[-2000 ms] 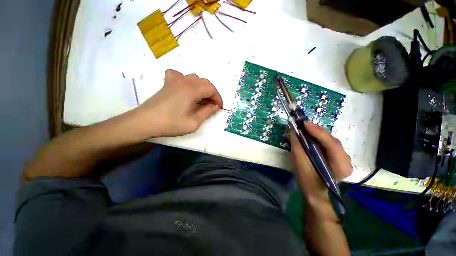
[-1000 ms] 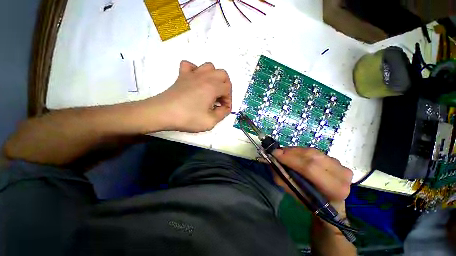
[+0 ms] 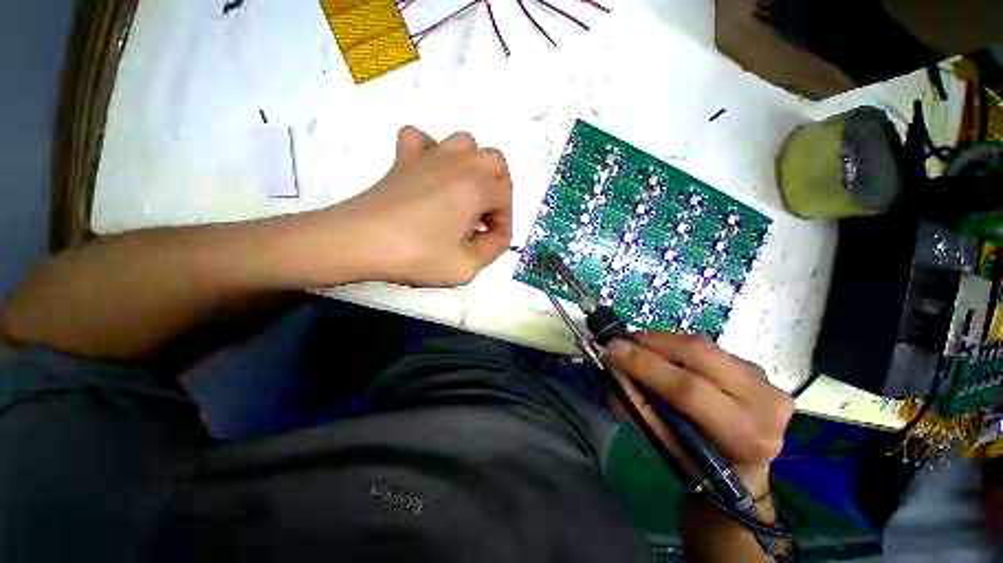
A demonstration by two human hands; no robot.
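A green circuit board [image 3: 649, 236] with rows of silvery pads lies tilted on the white tabletop. My right hand [image 3: 704, 396] holds a black soldering iron [image 3: 671, 423] with a thin tube along it. Its tip is at the board's left edge, near the lower left corner. My left hand [image 3: 445, 214] is closed beside that edge, fingertips pinched on a short thin dark lead [image 3: 515, 250] that reaches the board. Most of the lead is hidden in my fingers.
Amber taped pieces [image 3: 372, 39] with red and black wires lie at the far left. A brown box [image 3: 814, 44] stands behind the board. A yellowish pot [image 3: 819, 165] and a black station [image 3: 880, 302] stand right. Boards with amber wires [image 3: 929, 418] are at the far right.
The iron's tip has moved from over the board's upper middle to its left edge by my left fingers. My left hand stays pinched. In the last second the tip has shifted only slightly.
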